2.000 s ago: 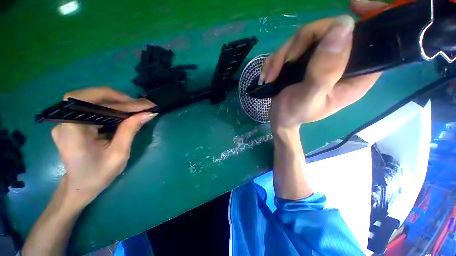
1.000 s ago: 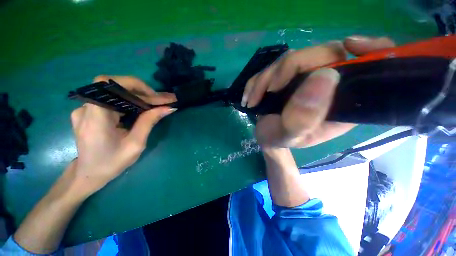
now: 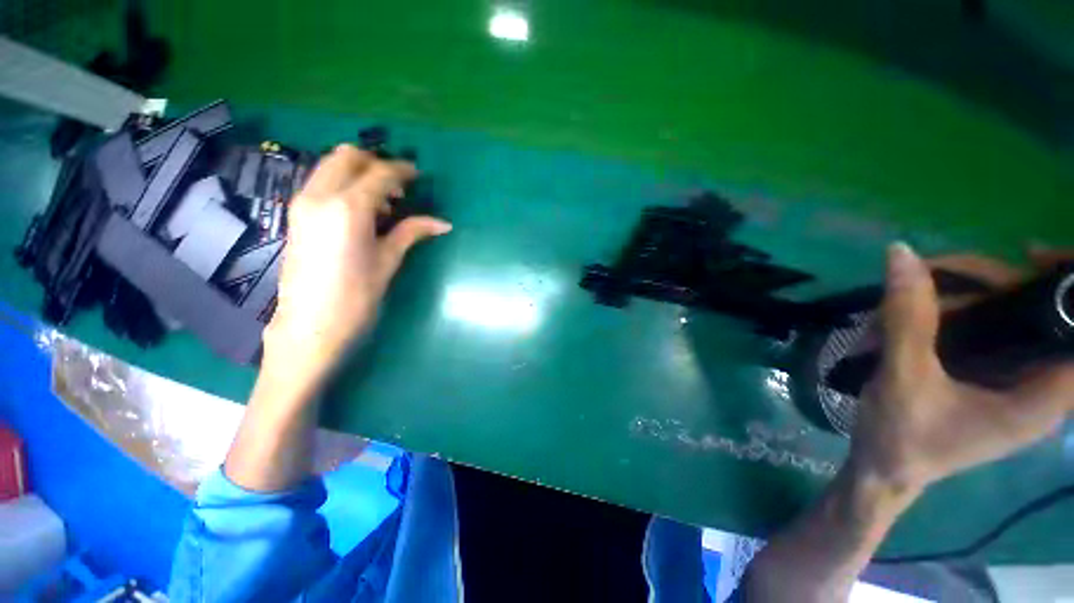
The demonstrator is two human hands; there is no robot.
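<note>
My left hand [image 3: 336,242] is at the left of the bench, fingers curved and apart over small black parts [image 3: 406,177]; whether a fingertip touches one is blurred. My right hand [image 3: 936,406] grips the black electric screwdriver [image 3: 1001,324] at the right edge, its body cut off by the picture. The screw dish [image 3: 836,375] is partly hidden behind the screwdriver and hand. A black bracket assembly [image 3: 783,309] lies beside the dish, against a dark heap of small black parts [image 3: 695,242]; they blur together.
A pile of long black and grey-looking parts [image 3: 171,253] covers the bench left. Clear plastic film [image 3: 130,401] lies in an open box below the bench edge. A black cord [image 3: 1001,536] runs at lower right. The brighter green conveyor [image 3: 707,88] passes beyond the bench.
The view has turned left, bringing the long-part pile into sight. My left hand has let go of the bracket assembly and moved left. My right hand still holds the screwdriver.
</note>
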